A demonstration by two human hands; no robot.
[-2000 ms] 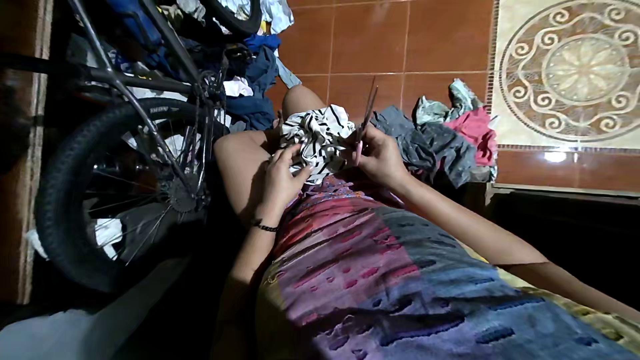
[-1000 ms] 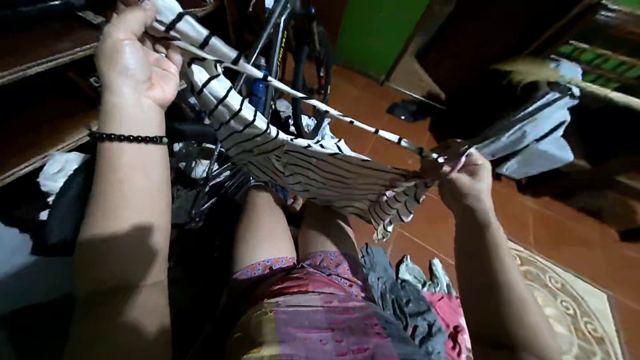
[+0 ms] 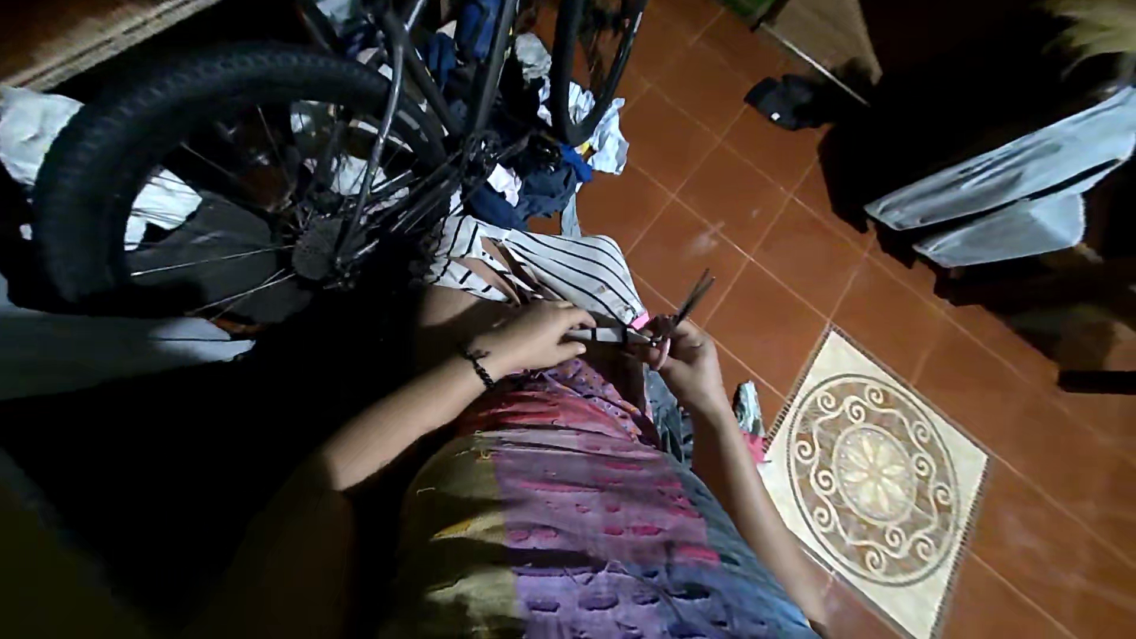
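A white cloth with black stripes [image 3: 568, 264] lies spread over my lap. My left hand [image 3: 537, 337], with a dark beaded bracelet at the wrist, rests at the cloth's near edge, its fingers around a narrow striped strip. In my right hand [image 3: 679, 355] is a pair of scissors [image 3: 692, 300], the blades pointing up and to the right; the same hand is at the right end of the strip. Whether the blades are apart is hard to tell. Below the hands spreads my patchwork garment [image 3: 603, 506] in red, purple and blue.
A bicycle's rear wheel [image 3: 53, 204] stands at the left, with piled clothes [image 3: 541, 191] by its frame. Grey and pink cloths [image 3: 750, 413] lie right of my legs. A patterned tile [image 3: 874, 475] is set in the red floor. Pale grey fabric [image 3: 1003, 177] hangs at the upper right.
One second ago both hands held the striped cloth stretched out and raised; now it is down on my lap and the hands are close together. The view has turned downward.
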